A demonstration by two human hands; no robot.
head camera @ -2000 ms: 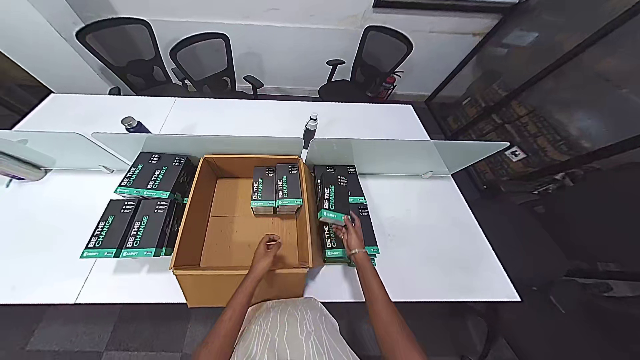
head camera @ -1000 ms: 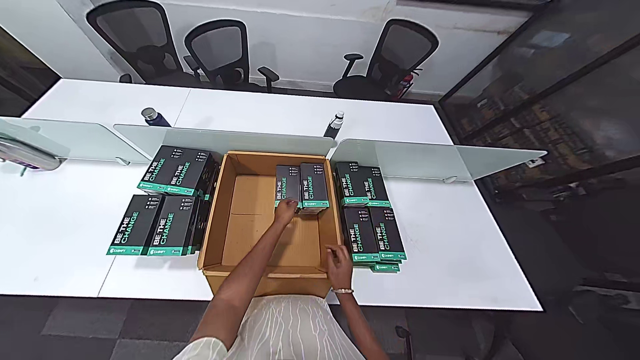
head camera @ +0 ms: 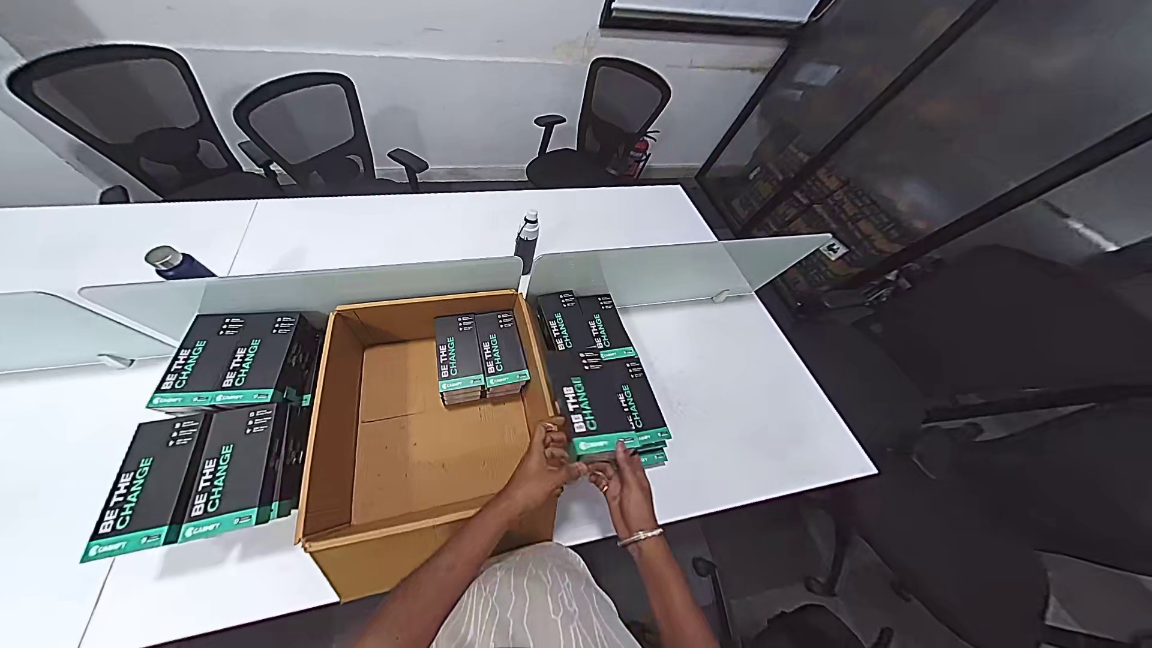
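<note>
An open cardboard carton [head camera: 423,522] stands on the white table, with two stacks of small black-and-green boxes [head camera: 459,351] inside at its far right. Right of the carton lie more black-and-green boxes [head camera: 594,400] in stacks. My left hand [head camera: 544,459] reaches over the carton's right wall to the near left corner of those stacks. Close beside it, my right hand [head camera: 621,481] has its fingers at the near edge of the front box. Both hands seem to touch that box; whether either grips it is unclear.
Larger black-and-green boxes [head camera: 229,459] are stacked left of the carton. Frosted dividers [head camera: 360,292] cross the white table [head camera: 756,423] behind it. Beyond them are a dark blue bottle [head camera: 180,263] and another bottle [head camera: 527,236]. Mesh chairs [head camera: 301,121] line the far side.
My left hand has moved from the small boxes inside the carton to the stacks on the right. My right hand has come to the near edge of those stacks. The view has shifted.
</note>
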